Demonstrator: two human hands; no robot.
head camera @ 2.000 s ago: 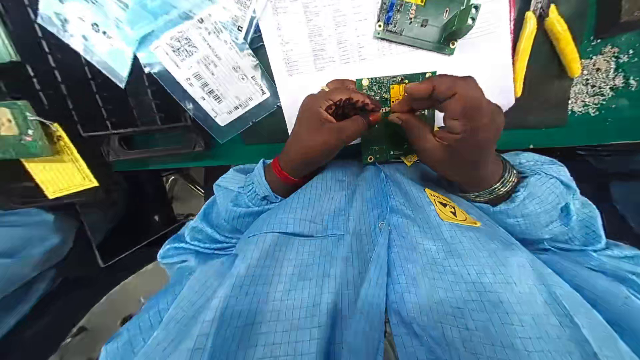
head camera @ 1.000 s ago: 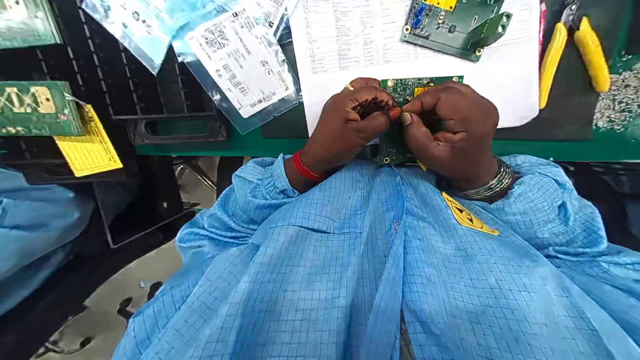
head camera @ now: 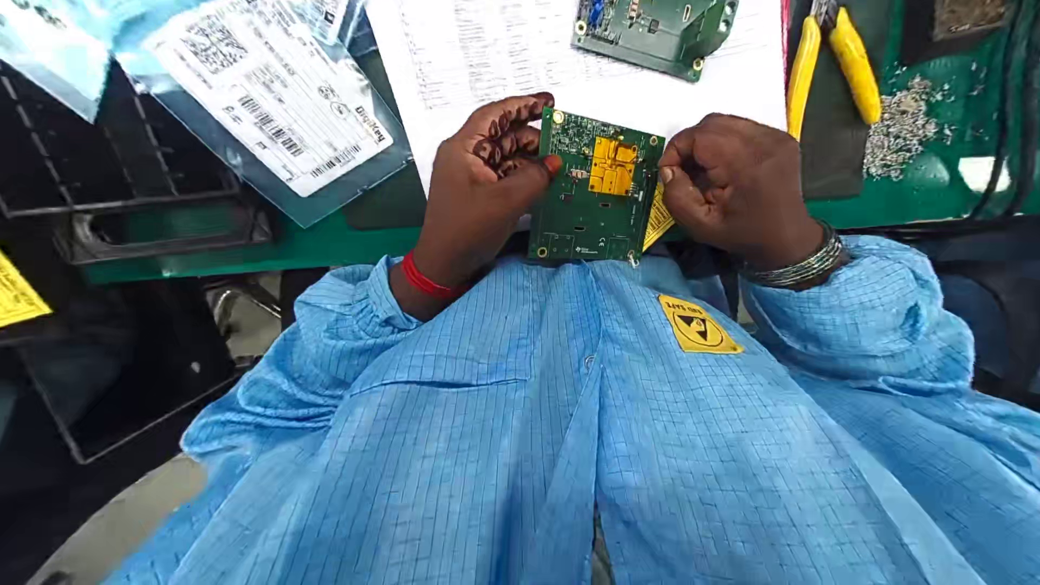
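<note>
My left hand (head camera: pixel 496 175) grips the left edge of a green printed circuit board (head camera: pixel 597 207), with the thumb on its face. Yellow tape (head camera: pixel 613 166) covers the board's upper middle. My right hand (head camera: pixel 731 183) is at the board's right edge, thumb and forefinger pinched together; whether something small is between them cannot be told. Below those fingers, a yellow printed tag (head camera: pixel 659 219) shows beside the board's lower right edge. Beyond my hands, a second green circuit board (head camera: pixel 650 41) rests on printed paper sheets (head camera: pixel 487 61).
Yellow-handled pliers or cutters (head camera: pixel 853 65) lie at the right, beside a pile of small metallic clippings (head camera: pixel 906 130). Clear plastic bags with a printed label (head camera: pixel 280 106) lie at the left. A black rack (head camera: pixel 106 199) stands at the table's left edge.
The fingers of both hands were close together over the board; now they are apart and more of the board's face shows. My right hand has moved to its right edge.
</note>
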